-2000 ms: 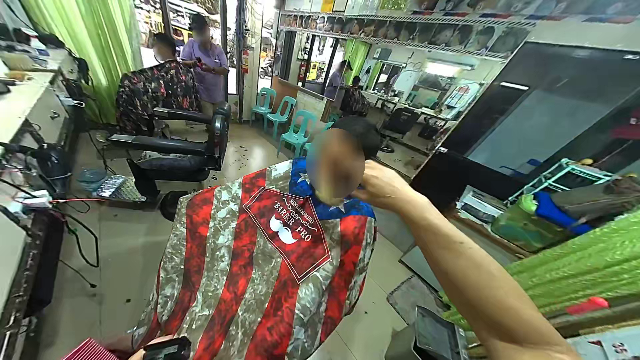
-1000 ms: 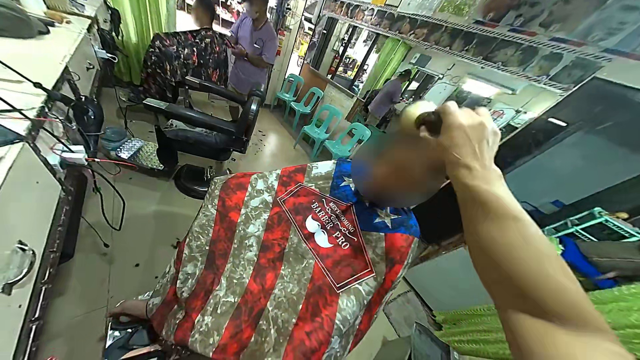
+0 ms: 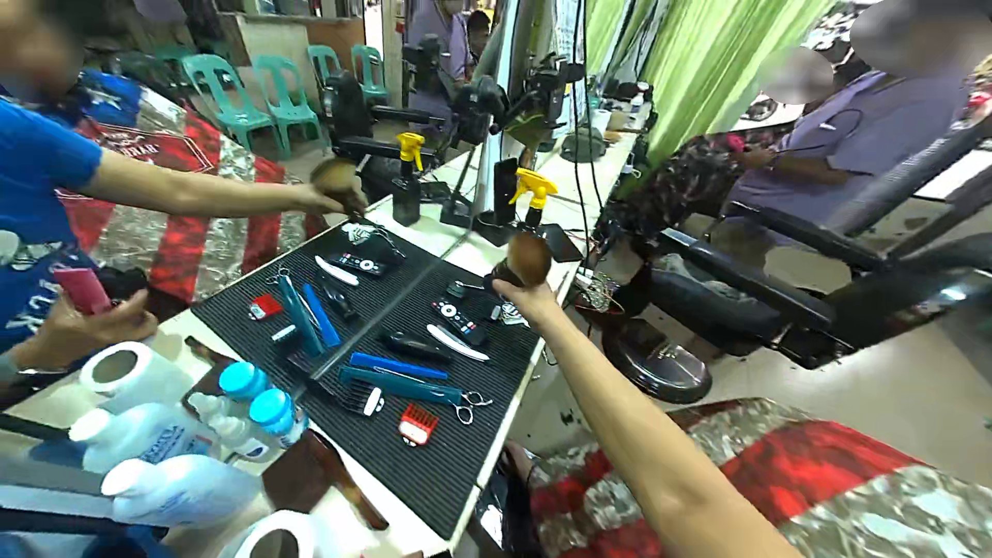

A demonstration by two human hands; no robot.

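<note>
My right hand (image 3: pixel 531 298), at the mirror-side counter, is closed around the black handle of a round neck brush (image 3: pixel 529 260) with brown bristles, held over the far right corner of a ribbed black mat (image 3: pixel 442 480). Shears (image 3: pixel 469 403), a teal comb (image 3: pixel 403 385), a blue comb (image 3: pixel 399 365), a red clipper guard (image 3: pixel 418 424), a black clipper (image 3: pixel 415 346), a white-handled razor (image 3: pixel 457 342) and a remote control (image 3: pixel 459 320) lie on the mat. Only in the mirror does my left hand (image 3: pixel 116 322) show, holding a red comb (image 3: pixel 81 290) and a dark object.
Lotion bottles (image 3: pixel 182 488), blue-lidded jars (image 3: pixel 279 415) and a paper roll (image 3: pixel 279 535) crowd the near counter. A yellow-topped spray bottle (image 3: pixel 535 198) stands behind the brush. At right are a black barber chair (image 3: pixel 744 302) and a person in purple (image 3: pixel 837 147); a patterned cape (image 3: pixel 814 465) is lower right.
My right hand and the brush have moved from beside the caped person's head to over the counter mat. The view has swung strongly left.
</note>
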